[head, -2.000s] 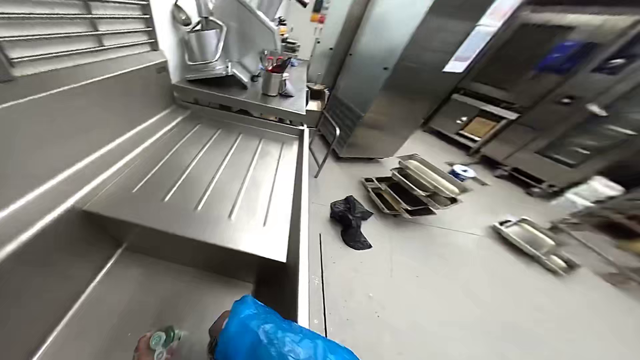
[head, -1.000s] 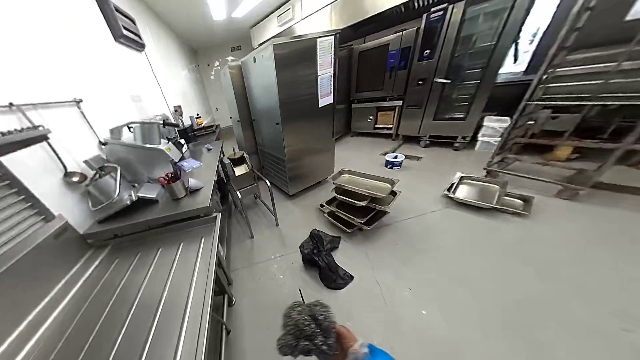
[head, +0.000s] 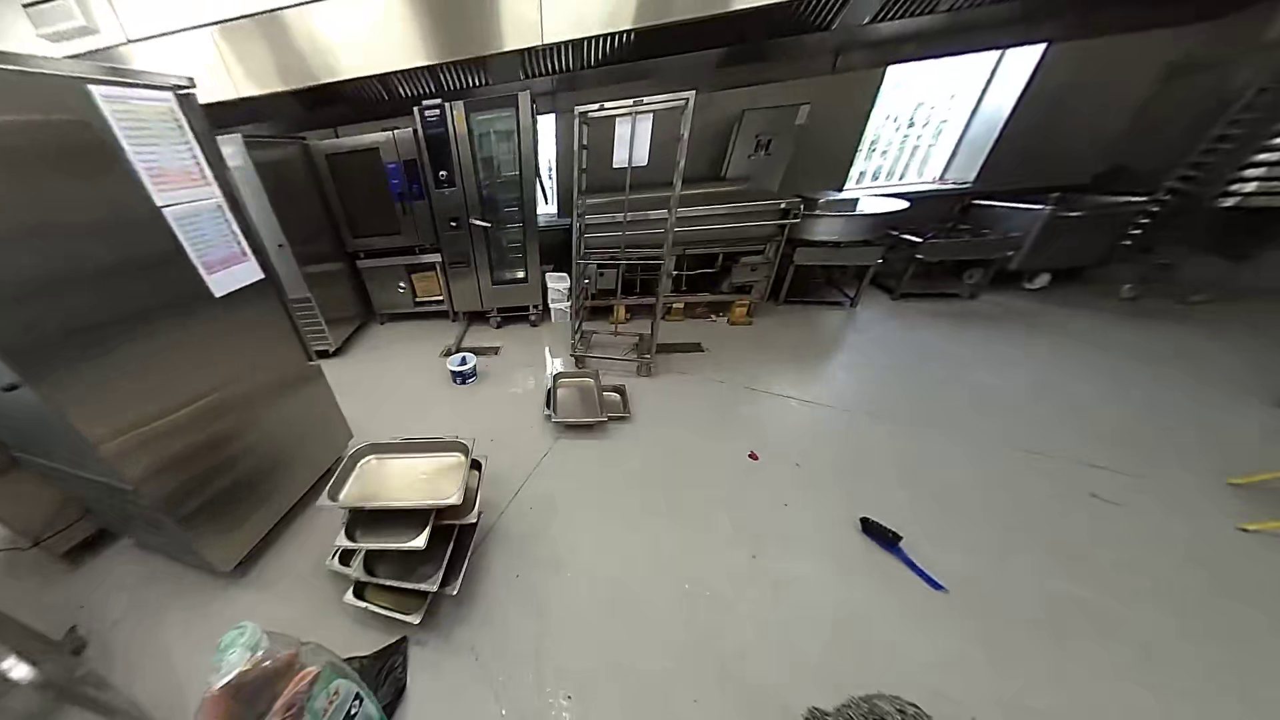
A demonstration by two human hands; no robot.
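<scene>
At the lower left, my left hand (head: 262, 692) shows through and behind a clear plastic bottle (head: 240, 645) with a green cap and a label, its fingers around it. A grey metal scouring pad (head: 868, 708) just enters at the bottom edge, right of centre; my right hand is out of view. Beyond the bottle, a stack of steel gastronorm pans (head: 400, 475) stands on the floor, with a black plastic bag (head: 385, 672) partly hidden behind the bottle. A blue-handled brush (head: 905, 555) lies on the floor at the right.
More steel pans (head: 578, 398) lie near a wheeled rack (head: 665, 230). A white and blue tub (head: 462, 368) is on the floor. A tall steel cabinet (head: 150, 330) stands at the left, ovens (head: 495, 200) at the back. Yellow bars (head: 1255, 480) show at the right edge.
The view has swung up and to the right, away from the sink. The scouring pad, seen with my right hand a second ago, is now at the bottom edge.
</scene>
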